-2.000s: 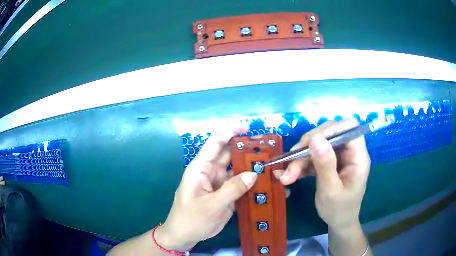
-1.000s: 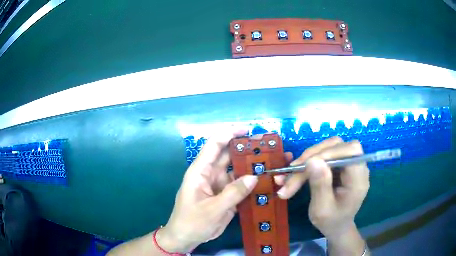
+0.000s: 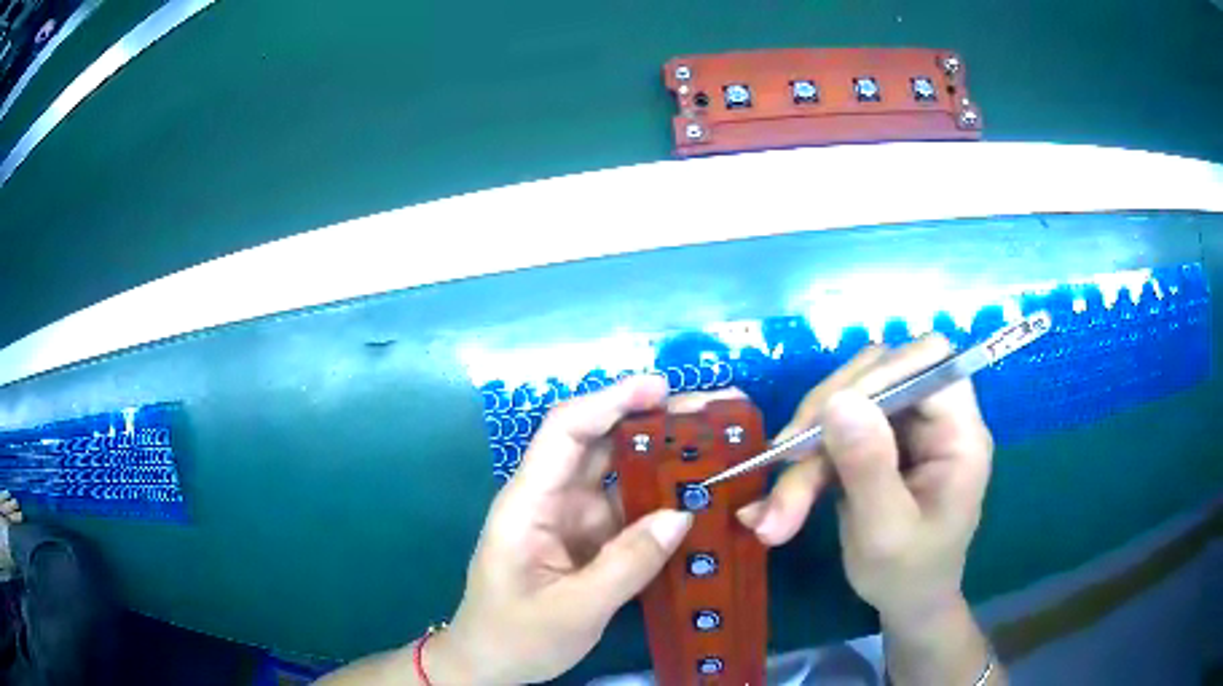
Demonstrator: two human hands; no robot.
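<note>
My left hand (image 3: pixel 563 536) holds a red-brown carrier fixture (image 3: pixel 735 590) by its left side, with the thumb beside the top nest. The carrier points towards me and its lower end is cut off by the frame. Small round parts sit in its nests; the top round part (image 3: pixel 695 497) is at the tweezer tips. My right hand (image 3: pixel 892 483) holds slim silver tweezers (image 3: pixel 925 382) slanting up to the right. The tips meet the upper edge of the top nest; whether they grip a ring is too small to tell.
A second carrier (image 3: pixel 832 121) lies on the green conveyor belt (image 3: pixel 402 121) beyond the white strip (image 3: pixel 443 255). Blue backing sheets with ring rows lie on the ledge, one at the left (image 3: pixel 94 462) and one at the right (image 3: pixel 1113 362). Part of another person's hand shows at the left edge.
The tweezers have tilted, their back end rising from nearly level. The held carrier sits slightly lower in view. The carrier on the belt has moved right.
</note>
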